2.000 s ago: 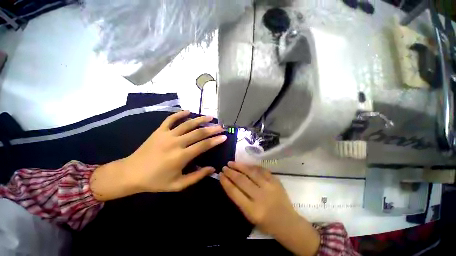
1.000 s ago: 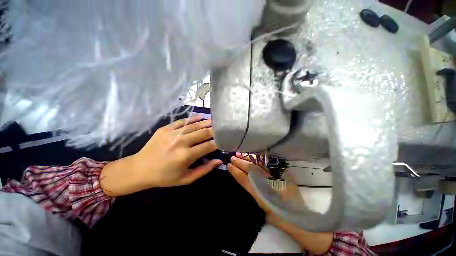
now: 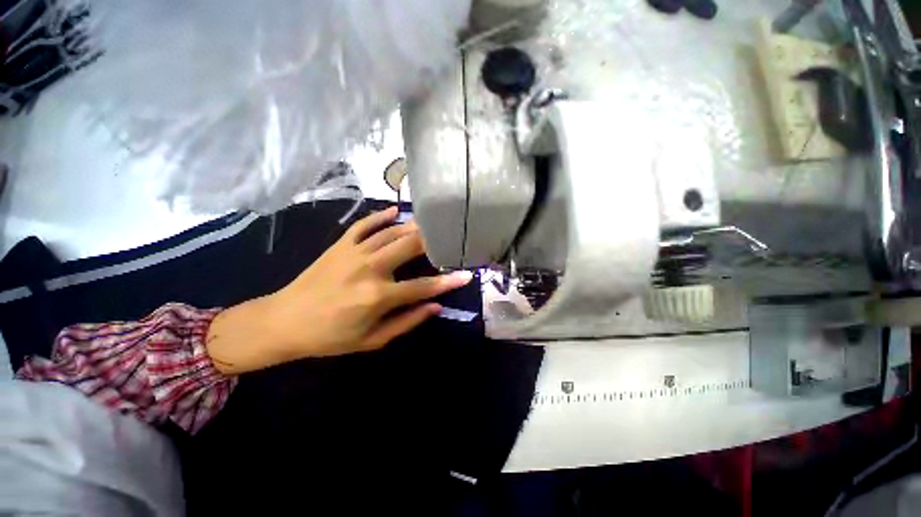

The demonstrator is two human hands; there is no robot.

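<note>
A black garment panel (image 3: 384, 404) with a pale stripe (image 3: 151, 261) lies on the white table and hangs over its near edge. My left hand (image 3: 353, 293) lies flat on the panel, fingers spread, with the fingertips just left of the needle area (image 3: 495, 283). A short piece of pale stripe shows beside the fingers. The sewing machine (image 3: 606, 202) stands over the panel's right edge, and its pale curved guard partly hides the foot. My right hand is not in view.
A white fluffy bundle (image 3: 273, 91) hangs at the upper left and hides part of the table. A ruler scale (image 3: 646, 391) runs along the table's near edge. A small clear tray (image 3: 808, 353) is at the right. Something red shows below the table edge.
My right hand has left the needle area and gone out of view. My left hand remains on the cloth. The view has shifted, and the machine head looks smaller than one second ago.
</note>
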